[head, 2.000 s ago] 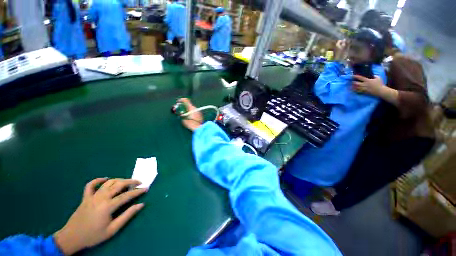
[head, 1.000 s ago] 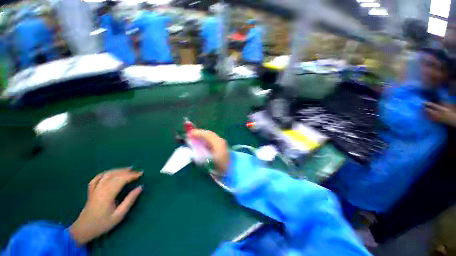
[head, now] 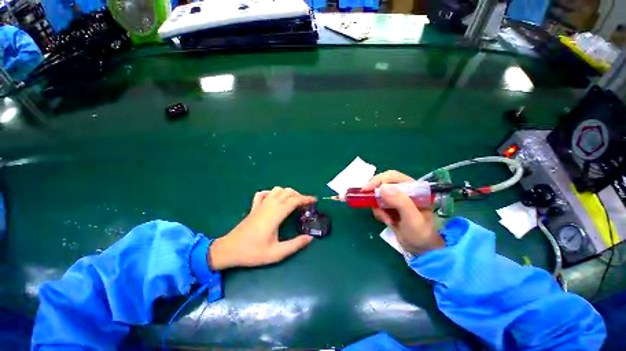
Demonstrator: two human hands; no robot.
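Note:
My left hand (head: 264,230) holds a small black unit (head: 314,223) between thumb and fingers on the green bench. My right hand (head: 406,212) holds the glue syringe (head: 364,198) like a pen, its red front end pointing left. The thin needle tip (head: 331,198) is just right of and slightly above the black unit, apart from it. The pale air hose (head: 473,162) loops from the back of the syringe toward the controller. A white wiping paper (head: 352,175) lies flat above the syringe.
The grey controller (head: 559,199) with a lit red switch and gauge stands at right, a black square box (head: 592,139) on it. Another small black unit (head: 176,111) lies at upper left. A white stack (head: 237,17) and green fan (head: 137,17) are at the back.
The view has swung left. My left hand, empty before, now holds the black unit. My right hand has brought the syringe beside it.

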